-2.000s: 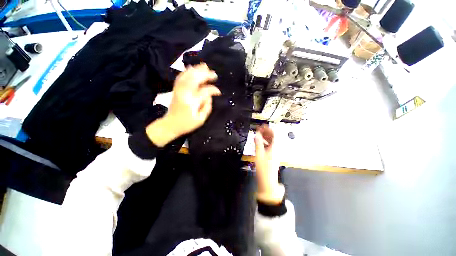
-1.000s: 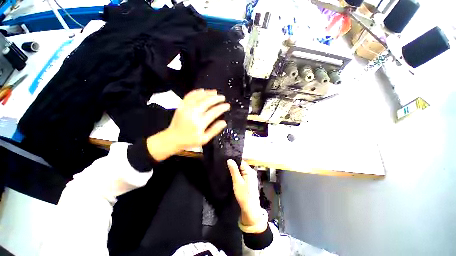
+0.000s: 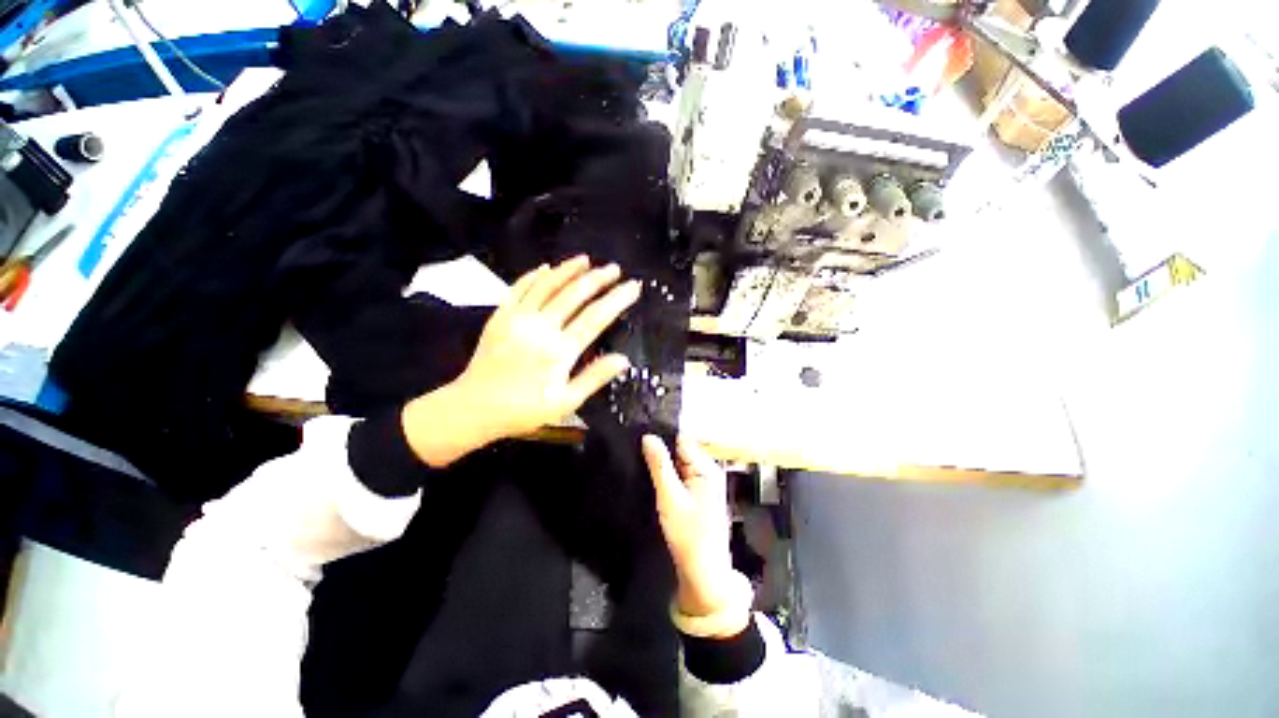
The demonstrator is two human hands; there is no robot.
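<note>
The black patterned panel (image 3: 648, 337) with white dots lies along the left side of the overlock machine (image 3: 800, 211) and hangs over the table's front edge. My left hand (image 3: 540, 351) lies flat on the panel, fingers spread and pointing at the machine. My right hand (image 3: 687, 512) is at the panel's right border just below the table edge, thumb on the cloth; its other fingers are partly hidden, and the border seems pinched there. Black cloth also covers my lap.
A large black garment pile (image 3: 225, 267) covers the left of the table. Orange-handled scissors (image 3: 17, 281) and a dark spool (image 3: 80, 147) lie far left. Black thread cones (image 3: 1185, 107) stand upper right. A small yellow-green box (image 3: 1157, 288) is at right.
My right hand has come down from beside the machine to the panel's border. My left hand has moved lower and now rests flat on the panel. The panel lies straighter along the machine.
</note>
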